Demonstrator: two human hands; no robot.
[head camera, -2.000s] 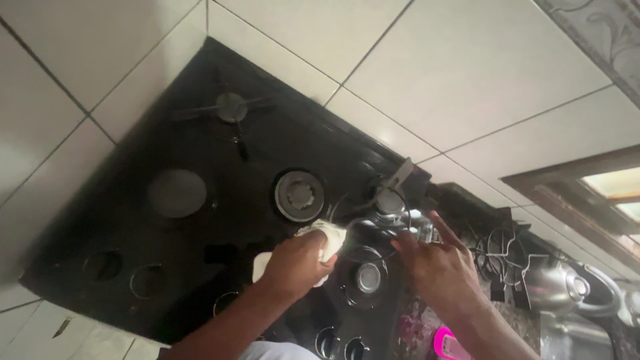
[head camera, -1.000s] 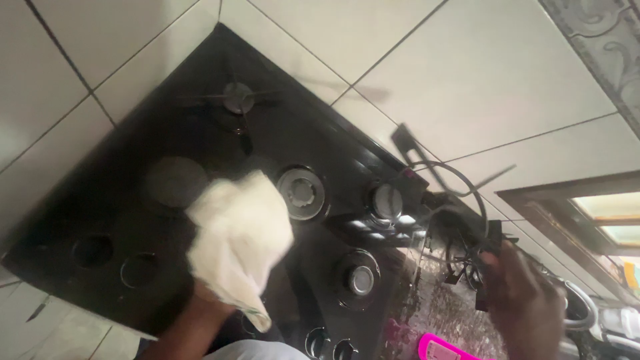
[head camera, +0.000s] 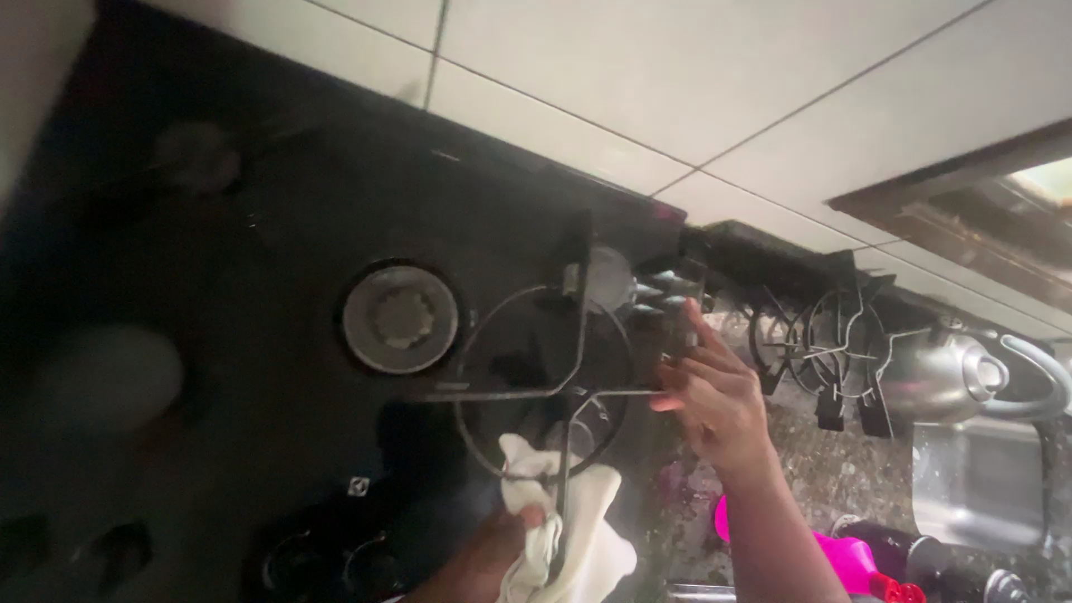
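A round wire pan support with crossing arms is over the right side of the black gas cooktop. My right hand has its fingertips at the support's right arm, gripping it. Partly hidden by a cream cloth, my left hand holds that cloth beneath the support's near arm. A round burner lies left of the support, and a smaller burner cap is behind its far arm.
Other pan supports are stacked on the speckled countertop, beside a metal kettle and a steel sink. A pink bottle lies near my right forearm. Tiled wall runs along the back.
My right hand has moved from the pile of pan supports to the cooktop with one support. The left hand has carried the cloth rightward under it. The view has shifted closer.
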